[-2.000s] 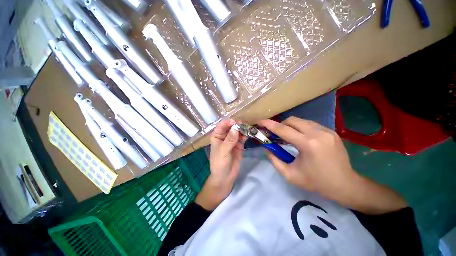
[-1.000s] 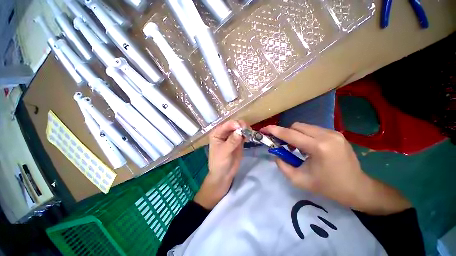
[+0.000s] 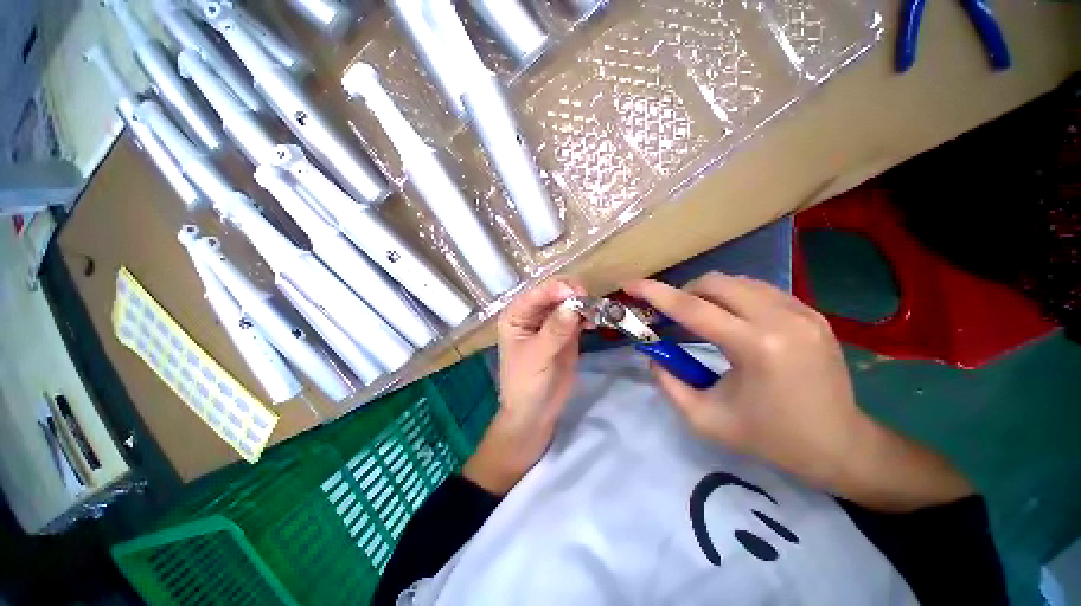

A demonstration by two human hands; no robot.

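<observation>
My left hand (image 3: 537, 361) pinches a tiny white plastic part (image 3: 571, 305) between thumb and fingertips, above my lap near the bench edge. My right hand (image 3: 771, 385) is closed around blue-handled nippers (image 3: 678, 361). The short metal jaws point left and meet the white part at my left fingertips. Whether the jaws are fully closed on it is too small to tell. The far handle is partly hidden by my right fingers.
White toothbrush units (image 3: 451, 201) lie in rows on a clear blister tray (image 3: 664, 178). A yellow sticker sheet (image 3: 196, 367) lies at left. Another pair of blue handles (image 3: 908, 36) is at upper right. A green crate (image 3: 225, 554) is below the bench; a red stool (image 3: 936, 320) is at right.
Compared with two seconds ago, the nippers and my right hand are slightly farther right, and my left fingertips have shifted slightly right. Both hands keep their hold.
</observation>
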